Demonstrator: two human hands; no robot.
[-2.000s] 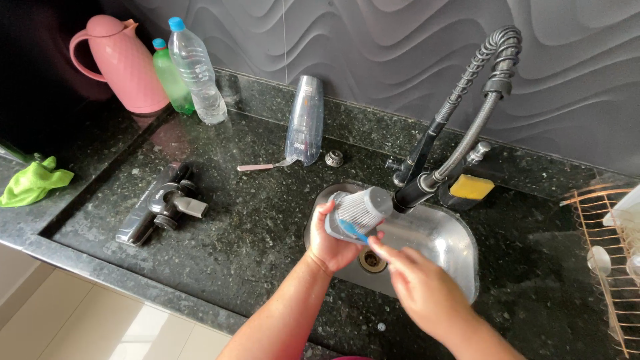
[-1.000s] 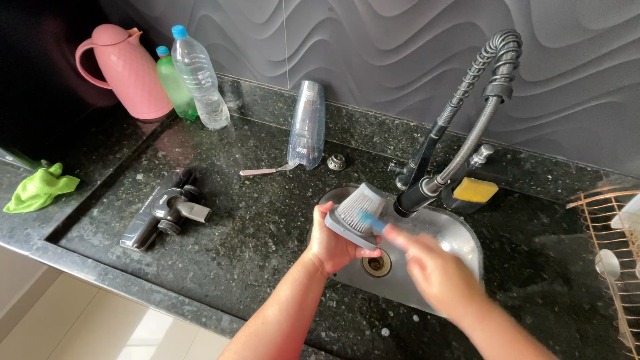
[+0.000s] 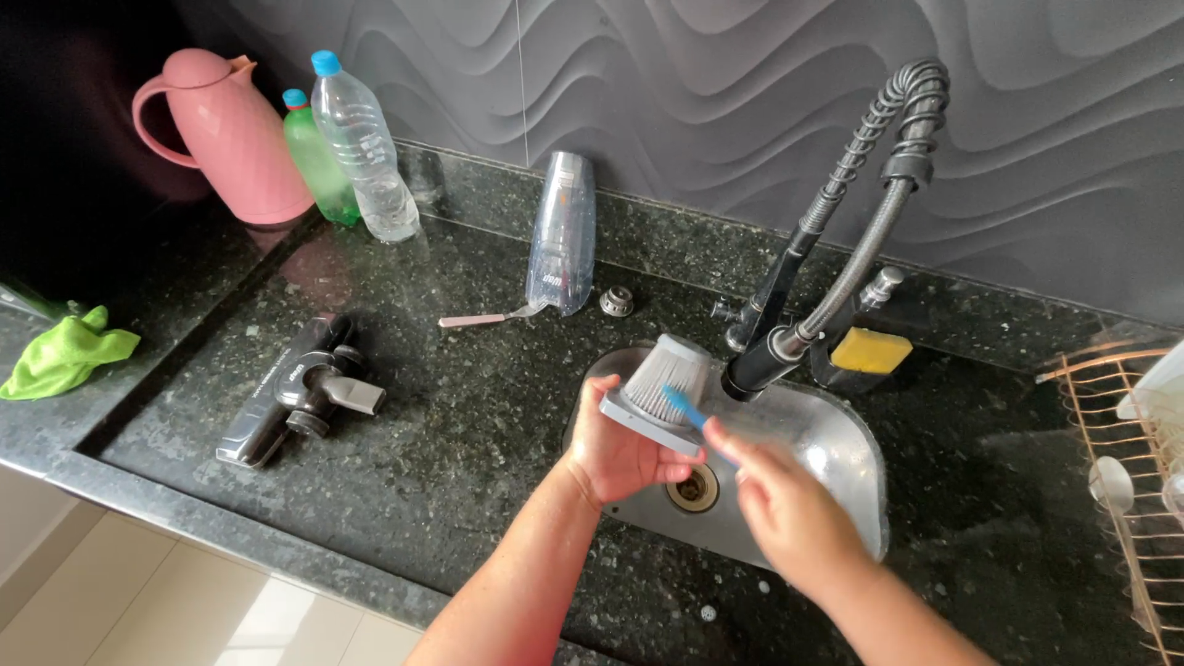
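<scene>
My left hand [image 3: 622, 453] holds a pleated vacuum cleaner filter [image 3: 659, 384] by its grey base, above the stainless steel sink [image 3: 832, 462]. In my right hand [image 3: 786, 504] is a blue brush [image 3: 686, 407], its head against the pleats; the bristles are too small to make out. Behind the filter stands the black spring-neck faucet [image 3: 763, 361]. A sink strainer [image 3: 617, 300] sits on the counter behind the sink, close to a clear plastic vacuum dust cup [image 3: 561, 236]. Beside that cup lies a fork [image 3: 476, 320] with a pink handle.
On the left of the granite counter lies a vacuum floor head [image 3: 301, 388]. A pink thermal jug [image 3: 231, 139], a green bottle [image 3: 319, 162], a clear bottle [image 3: 363, 148] and a green cloth [image 3: 69, 356] are farther back or left. A yellow sponge [image 3: 871, 351] and a copper-coloured dish rack [image 3: 1110, 444] stand right.
The filter remains in my left hand while my right hand and the brush have shifted slightly over its pleats. Nothing has been let go.
</scene>
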